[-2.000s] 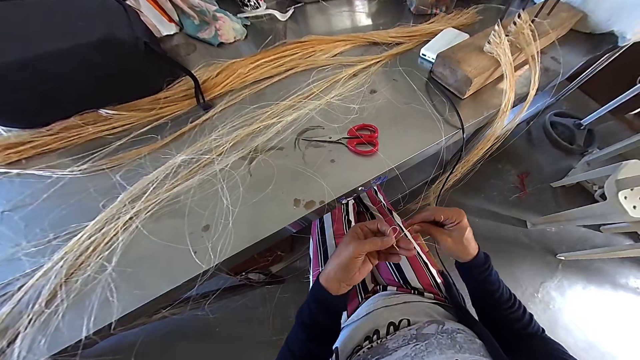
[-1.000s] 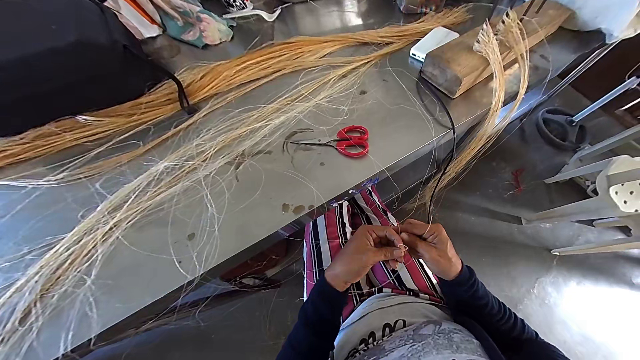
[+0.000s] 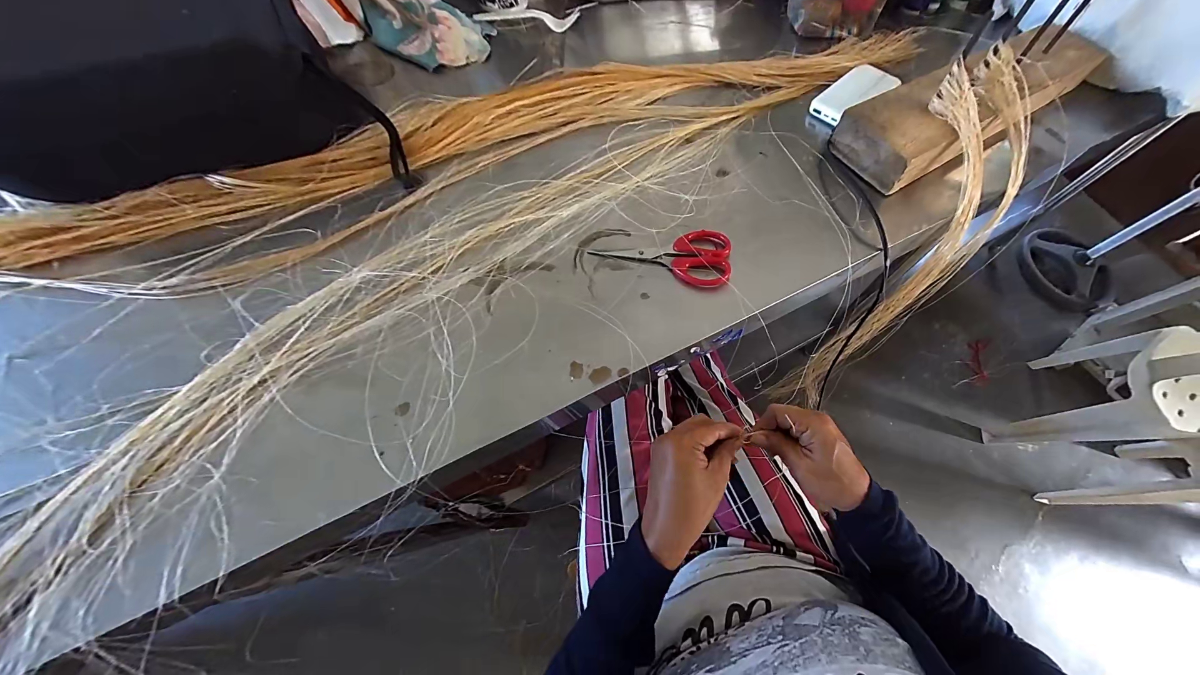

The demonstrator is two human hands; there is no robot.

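Note:
My left hand (image 3: pixel 689 478) and my right hand (image 3: pixel 816 457) meet fingertip to fingertip above a striped cloth (image 3: pixel 619 469) on my lap. Both pinch thin pale fibre strands (image 3: pixel 747 437) between thumb and forefinger. On the metal table (image 3: pixel 525 347) beyond them lie red-handled scissors (image 3: pixel 701 260), blades pointing left. A long bundle of pale loose fibres (image 3: pixel 309 328) and a more golden fibre bundle (image 3: pixel 525 108) stretch across the table. More fibres (image 3: pixel 966 187) hang from metal prongs by a wooden block (image 3: pixel 937 122) and pass over the table edge.
A white power bank (image 3: pixel 855 94) with a black cable (image 3: pixel 885 253) rests against the wooden block. A black bag (image 3: pixel 159 94) covers the far left, beside a floral cloth (image 3: pixel 427 33). White plastic chair parts (image 3: pixel 1139 394) and a dark round base (image 3: pixel 1064 270) stand at right.
My hands were slightly apart two seconds ago, with a light strand between them; now their fingertips are together. The scissors and fibre bundles have stayed in place.

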